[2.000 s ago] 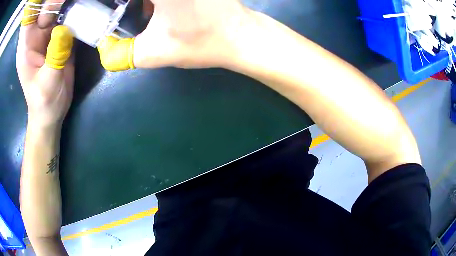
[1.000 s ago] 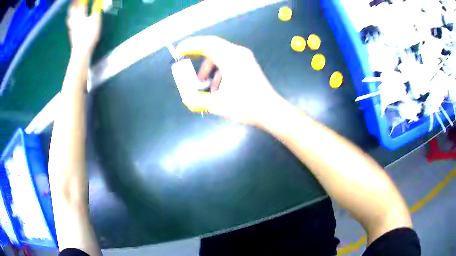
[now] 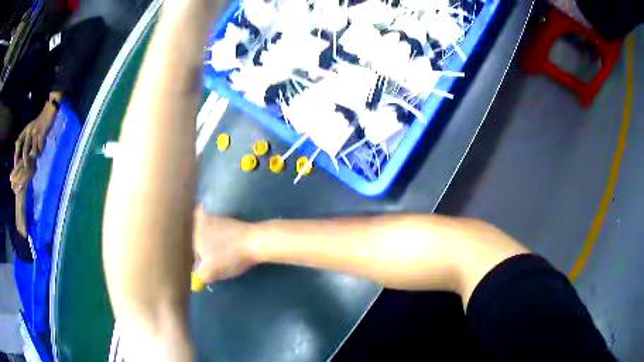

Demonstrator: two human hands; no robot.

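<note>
My right hand (image 3: 222,246) is low over the dark table, partly hidden behind my left forearm. A yellow finger cot shows at its lower edge with a tiny pale tip beside it; what the fingers hold is hidden. My left forearm reaches up across the left of the picture, and the left hand is cut off by the top edge. White-and-black wired units (image 3: 318,106) are heaped in a blue bin (image 3: 374,187) at the top. Several rolled yellow finger cots (image 3: 248,163) lie beside the bin's near corner.
The green conveyor belt (image 3: 85,233) curves along the left, with a small white piece (image 3: 110,149) by my forearm. Beyond it are another person's hands (image 3: 32,145) and blue bins (image 3: 60,170). A red stool (image 3: 592,71) stands on the floor at upper right.
The view has swung right, bringing the bin to the middle. The left hand has left the picture at the top. The white unit seen earlier in the right hand no longer shows.
</note>
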